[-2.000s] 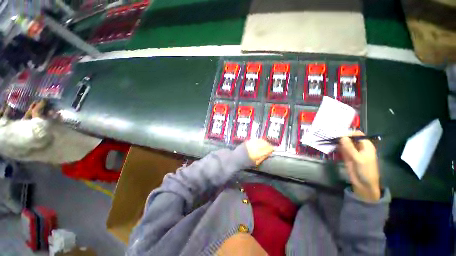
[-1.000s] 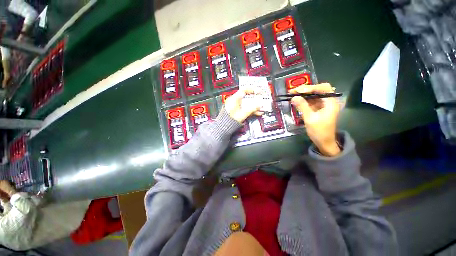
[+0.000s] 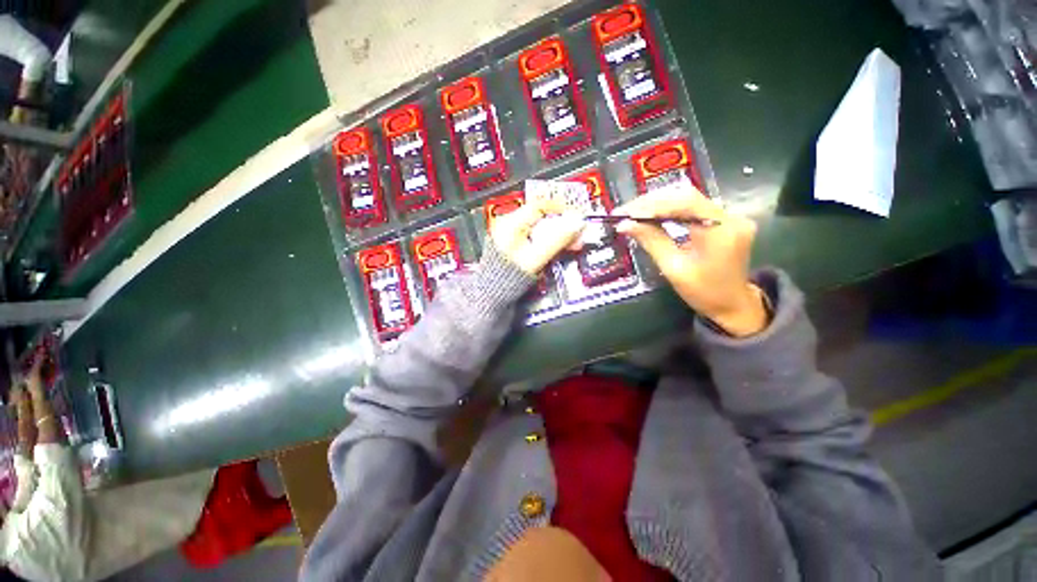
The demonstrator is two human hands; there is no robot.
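My left hand (image 3: 532, 235) holds a small-label sheet (image 3: 557, 196) above the lower row of the blister tray. My right hand (image 3: 703, 256) holds black tweezers (image 3: 648, 219), their tip pointing left and reaching the sheet's right edge. Whether a sticker is on the tip is too small to tell. The clear blister tray (image 3: 508, 199) lies below with red-and-black units (image 3: 554, 100) in two rows. My hands and sleeve partly hide the lower row.
A folded white plain label sheet (image 3: 861, 139) lies to the right. Stacked grey-clear trays (image 3: 992, 85) are at the far right. A pale board (image 3: 398, 46) lies behind the tray. At left are a person's arms (image 3: 43, 426) and another tray of red units (image 3: 97, 182).
The tweezers' tip has come left to the label sheet, which my left hand now holds more tilted. The view has shifted slightly. The other person's arms now reach further up.
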